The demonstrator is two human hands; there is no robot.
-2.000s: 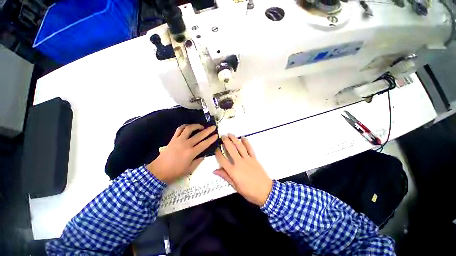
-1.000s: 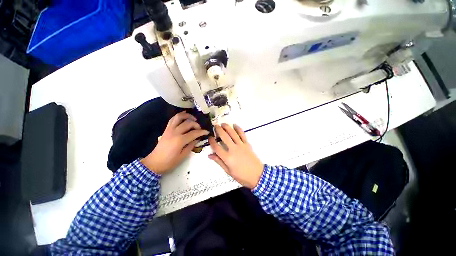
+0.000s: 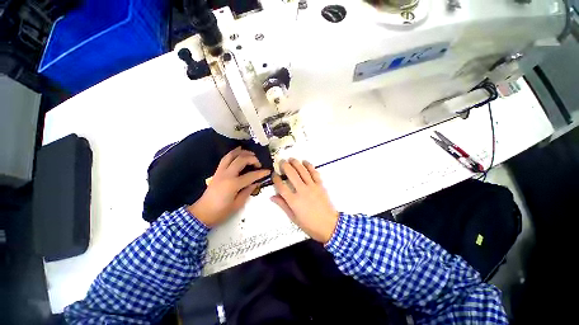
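A black fabric workpiece (image 3: 190, 168) lies on the white table, left of and under the needle area of the off-white sewing machine (image 3: 355, 95). My left hand (image 3: 228, 188) presses on its right part, fingers spread. My right hand (image 3: 307, 202) lies beside it, fingertips at the fabric's edge just below the presser foot area. A thin black strip (image 3: 381, 142) runs from the right across the table to my right fingertips. The needle tip and the seam are hidden by the fingers and machine parts.
Red-handled snips (image 3: 458, 152) lie at the table's right by a hanging black cord. A dark grey padded case-like piece (image 3: 62, 197) lies at the left edge. A blue crate (image 3: 105, 41) stands behind. A black fabric pile (image 3: 460, 222) with a yellow mark is at lower right.
Since two seconds ago, both hands have shifted slightly and the fabric's near edge between them has changed shape, showing a small brownish bit. Over the last second they have hardly moved.
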